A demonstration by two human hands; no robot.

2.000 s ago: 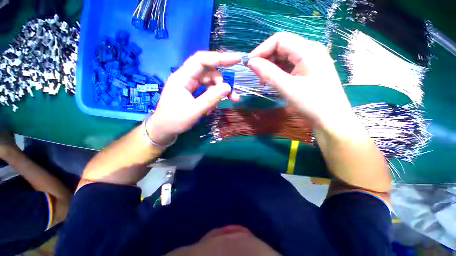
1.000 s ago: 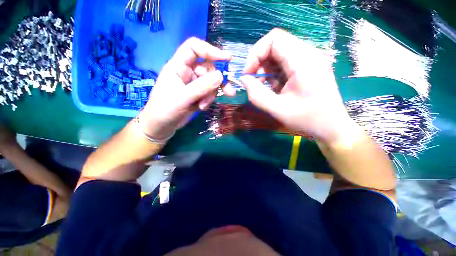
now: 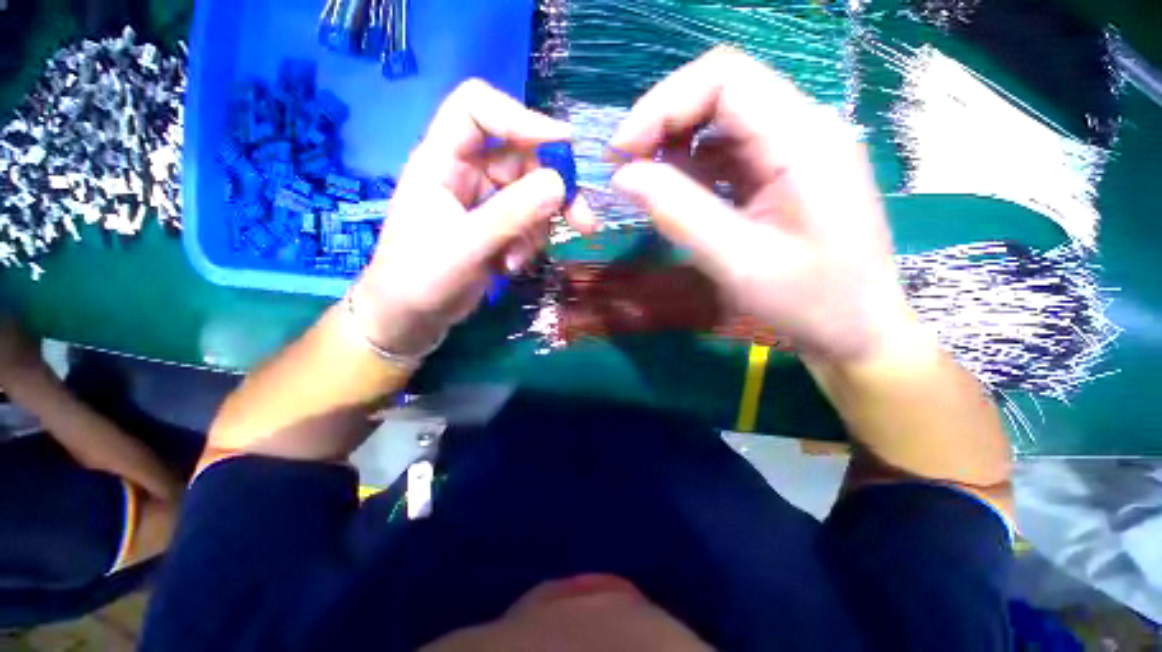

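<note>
My left hand (image 3: 459, 229) holds a blue connector housing (image 3: 558, 166) between thumb and fingers, over the left end of the pale wires (image 3: 599, 127). Another bit of blue shows below that palm. My right hand (image 3: 752, 204) is just right of the housing, not touching it. Its thumb and index fingertips are slightly apart; whether a thin wire is between them is too blurred to tell. It partly covers the pale wires and the brown wires (image 3: 637, 299).
The blue parts tray (image 3: 446, 64) holds loose housings (image 3: 287, 178) and part-filled harnesses (image 3: 370, 32). White and black small parts (image 3: 102, 147) lie left. Green wires (image 3: 701, 45) are beyond; white wires (image 3: 988, 140) and white-and-dark wires (image 3: 1007, 312) lie right. A person's arm (image 3: 89, 420) shows at left.
My right fingertips have moved from a blue wire at the housing to a small gap from it. The housing has turned in my left fingers and sits slightly higher.
</note>
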